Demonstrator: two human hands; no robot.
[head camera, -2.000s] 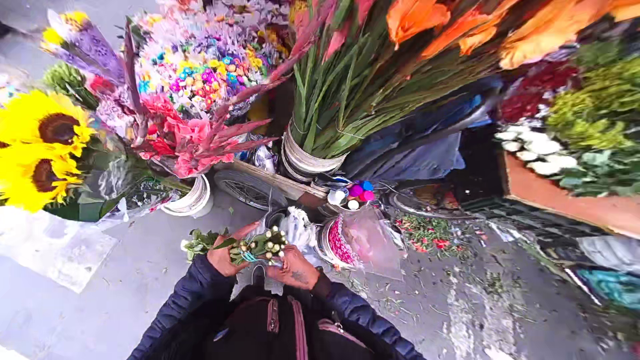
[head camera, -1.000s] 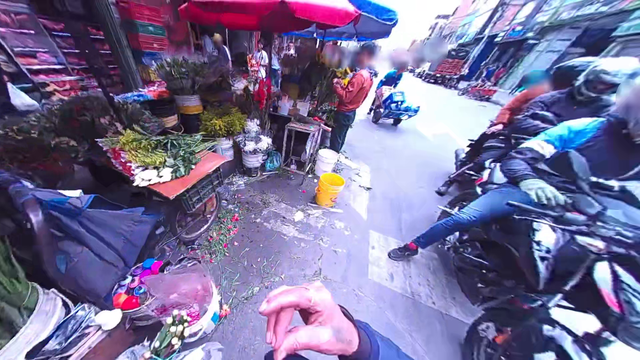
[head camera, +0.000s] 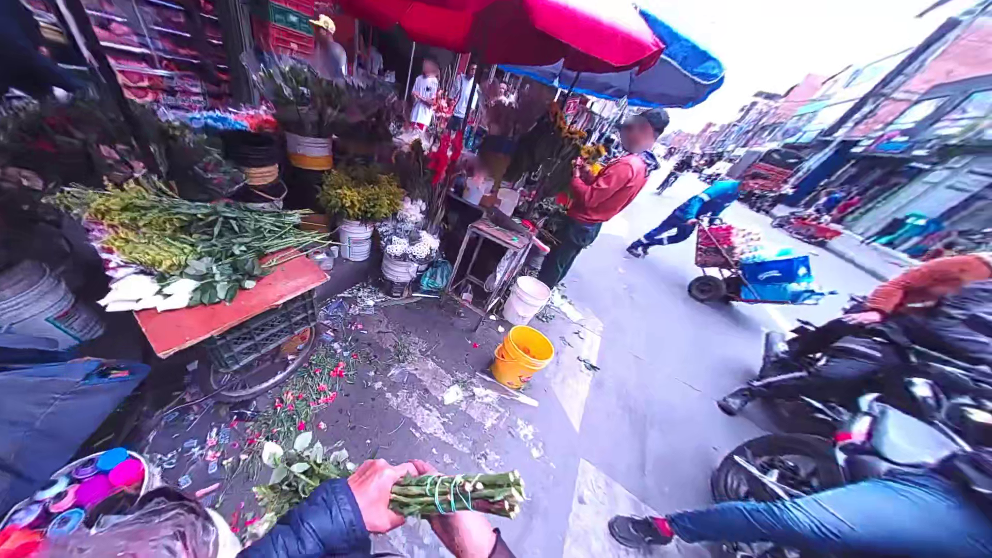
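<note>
Low in the middle of the view, my left hand (head camera: 377, 494) is closed around a bundle of cut green stems (head camera: 457, 494) bound with a thin turquoise band. The stem ends point right; leaves and pale blooms (head camera: 302, 465) stick out to the left beside my dark quilted sleeve. My right hand (head camera: 461, 531) lies under and against the same bundle, its fingers partly hidden behind the stems and my left hand. At the lower left stands a bucket holding colourful round spools or caps (head camera: 93, 488).
A red board (head camera: 232, 306) with greenery rests on a black crate to the left. A yellow bucket (head camera: 523, 356) and a white bucket (head camera: 526, 300) stand ahead. Motorcycles (head camera: 876, 457) with riders are at right, a loaded handcart (head camera: 752, 271) beyond. A person in red (head camera: 608, 190) stands near the stall.
The bound bundle is now held in front of me; one second ago only one hand showed plainly, without it. The view has swung from the flower buckets to the street.
</note>
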